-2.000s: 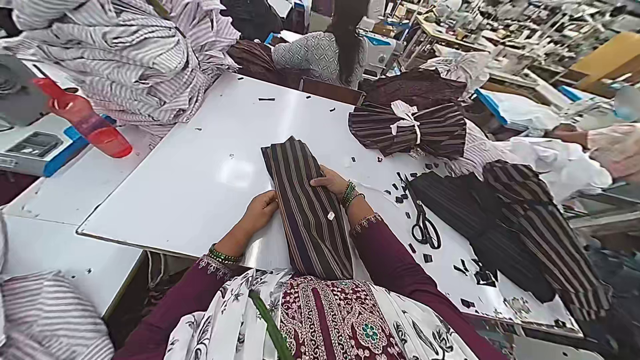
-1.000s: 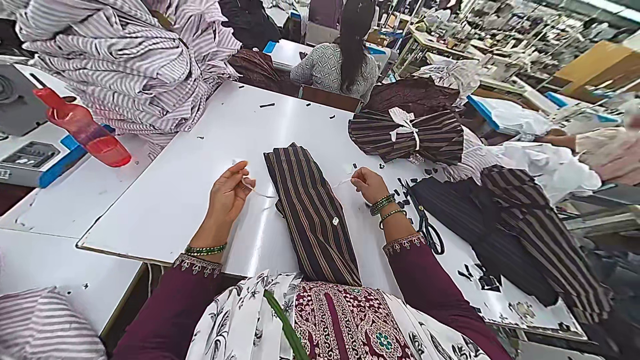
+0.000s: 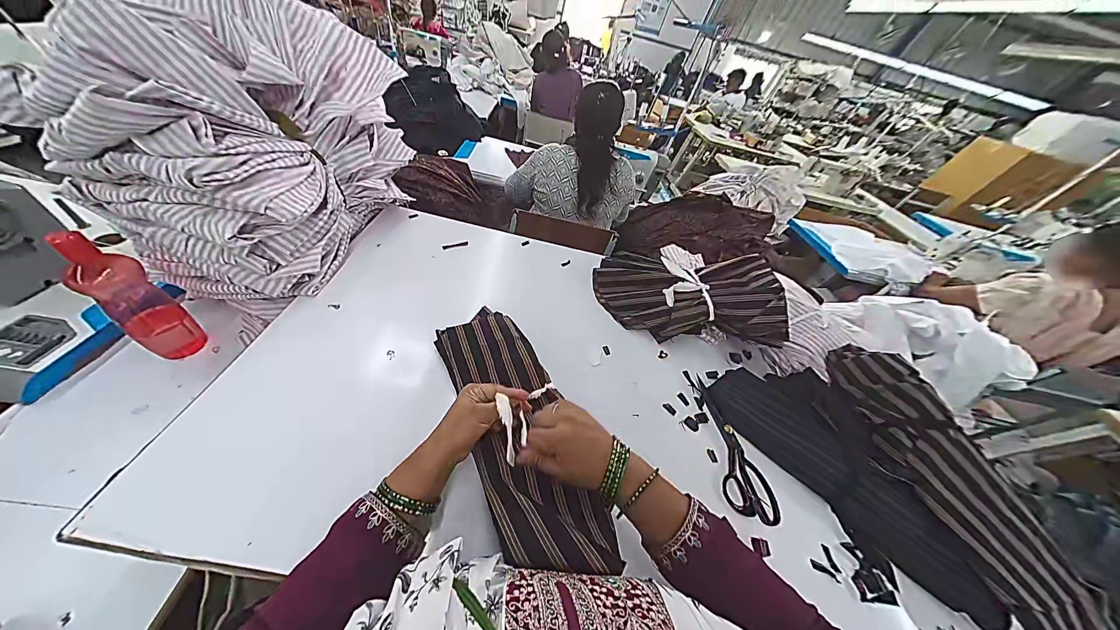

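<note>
A folded bundle of dark striped cloth [image 3: 560,521] lies lengthwise on the white table in front of me. Over its middle my left hand [image 3: 477,420] pinches a white fabric strip [image 3: 507,424], whose loose end hangs down. My right hand [image 3: 569,442] is beside it, fingers closed around another part of the strip, largely hidden by the fingers. The two hands almost touch. Black-handled scissors [image 3: 744,477] rest on the table to the right of my right hand.
A striped bundle tied with white cloth [image 3: 744,302] sits at the back right. Dark cloth pieces [image 3: 840,464] and small black scraps lie to the right. At left stand a red bottle [image 3: 144,302] and a large heap of striped fabric [image 3: 236,149]. A person [image 3: 573,179] sits beyond the table.
My hands were holding the bundle's sides, then were apart with a thin strip between them; now they have come together above the bundle. The view has tilted upward.
</note>
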